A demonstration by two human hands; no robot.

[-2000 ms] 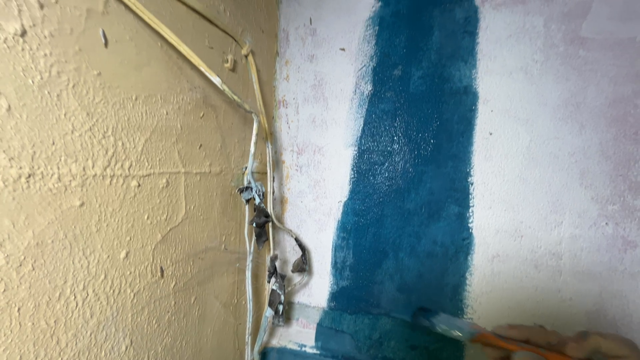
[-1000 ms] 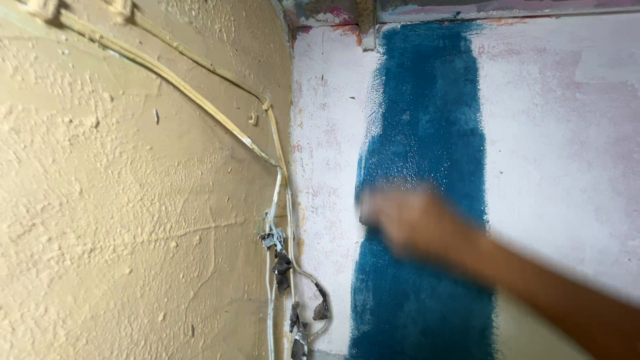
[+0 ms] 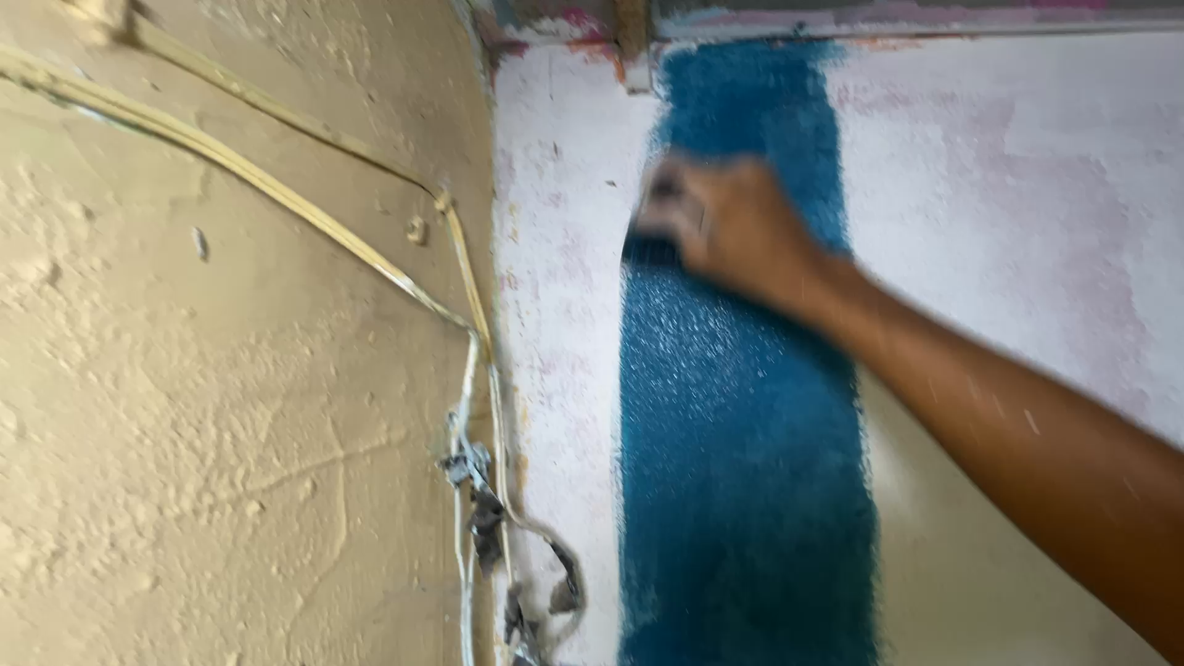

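My right hand (image 3: 731,222) is closed around a paintbrush, blurred by motion, near the upper left side of a broad band of teal-blue paint (image 3: 740,462). The brush's dark bristles (image 3: 650,250) lie against the left edge of the band, pointing down. Fingers cover most of the brush's handle. Wet paint glistens just below the bristles. The band runs vertically down a white wall (image 3: 980,166) with faint pinkish patches. My left hand is out of view.
On the left, a rough cream-yellow wall (image 3: 231,416) meets the white one at a corner. Painted cables (image 3: 277,190) slope down it to the corner, where dark tape scraps (image 3: 486,527) cling to hanging wires. A wooden strip (image 3: 633,32) and a ledge cross the top.
My right hand, at the lower right edge two seconds ago, has risen along the blue band with the brush. The view has tilted upward, bringing the wall's top edge into sight.
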